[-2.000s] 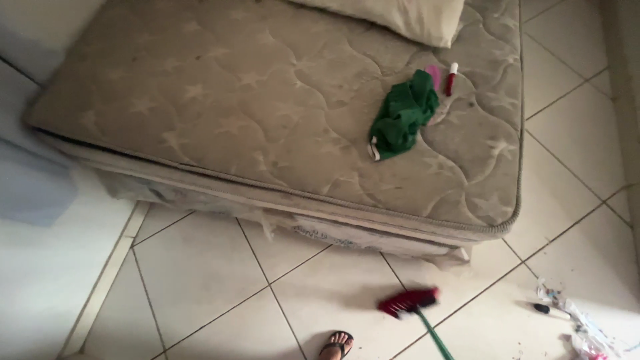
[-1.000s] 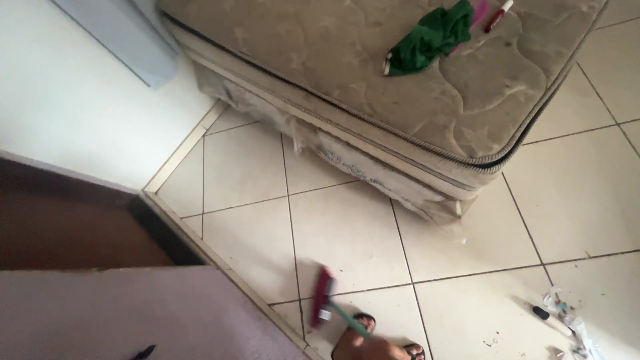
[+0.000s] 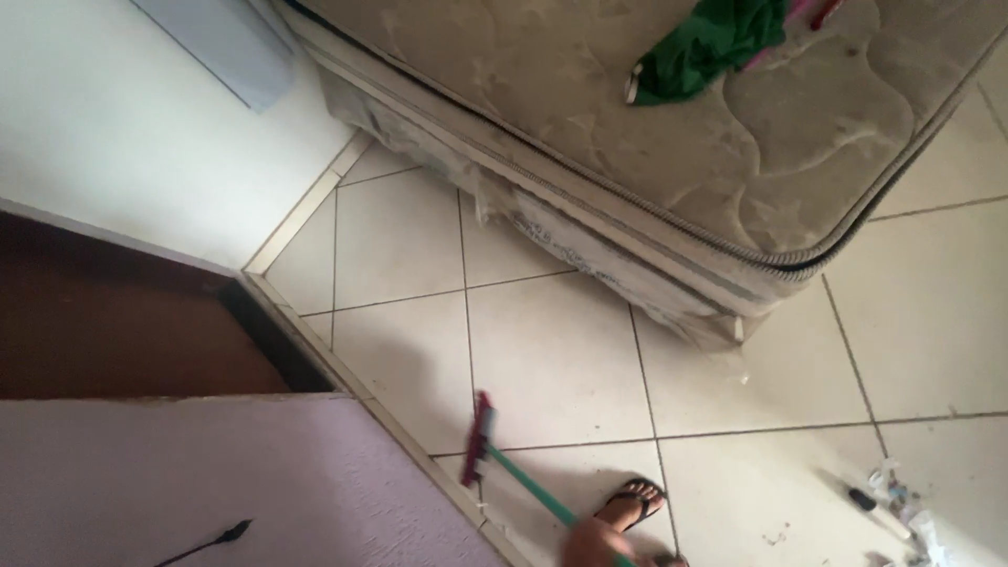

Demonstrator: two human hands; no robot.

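A broom with a dark red head (image 3: pixel 478 441) and a green handle (image 3: pixel 535 490) stands on the tiled floor near the purple wall. At the bottom edge a blurred hand (image 3: pixel 592 543) is closed around the handle; whether it is my left or right hand, I cannot tell. The other hand is out of view. Just right of the handle is a foot in a black flip-flop (image 3: pixel 636 500), with part of the second foot below it.
A worn beige mattress (image 3: pixel 583 126) on a plastic-wrapped base bears a green cloth (image 3: pixel 701 55). Litter (image 3: pixel 906 504) and a black-capped object (image 3: pixel 862 498) lie at the lower right. A doorway with a brown surface (image 3: pixel 118 315) and a purple wall (image 3: pixel 236 472) bound the left side.
The broom head has moved from beside the mattress's front corner to the floor near the purple wall. A hand on the handle has come into view. The view has shifted to the left.
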